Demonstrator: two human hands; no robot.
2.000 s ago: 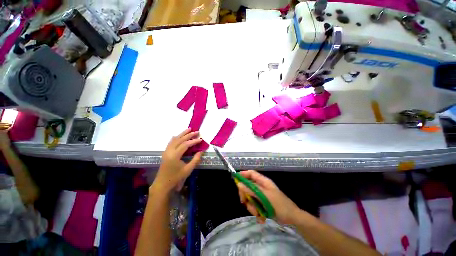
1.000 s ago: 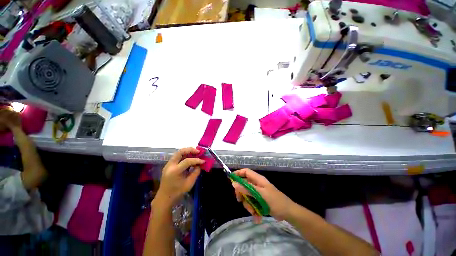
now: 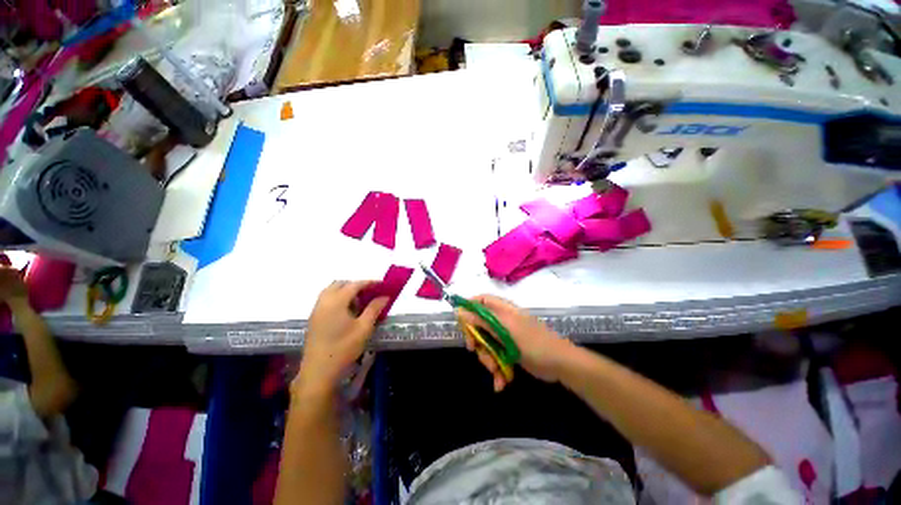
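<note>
My left hand (image 3: 341, 321) is near the table's front edge, its fingers on a small magenta piece (image 3: 396, 283) that points up and right. My right hand (image 3: 514, 340) holds scissors (image 3: 490, 331) by their green and yellow handles. The blade tips point up and left, beside another magenta piece (image 3: 446, 264) lying on the table. Further back lie several magenta pieces (image 3: 419, 223), two of them touching at the top. A heap of magenta pieces (image 3: 553, 237) lies by the needle area of the sewing machine (image 3: 692, 128).
A grey machine part (image 3: 74, 197) and blue tape (image 3: 232, 197) are at the left. A second pair of scissors (image 3: 106, 293) lies there. Another person's arm (image 3: 40, 345) shows at the left edge. A blue bin (image 3: 230, 424) is under the table. An orange item (image 3: 830, 244) is at the right.
The magenta piece in my left hand has moved up from the table edge onto the table. The scissors have come away from it, and both hands have moved up slightly. The whole view has shifted.
</note>
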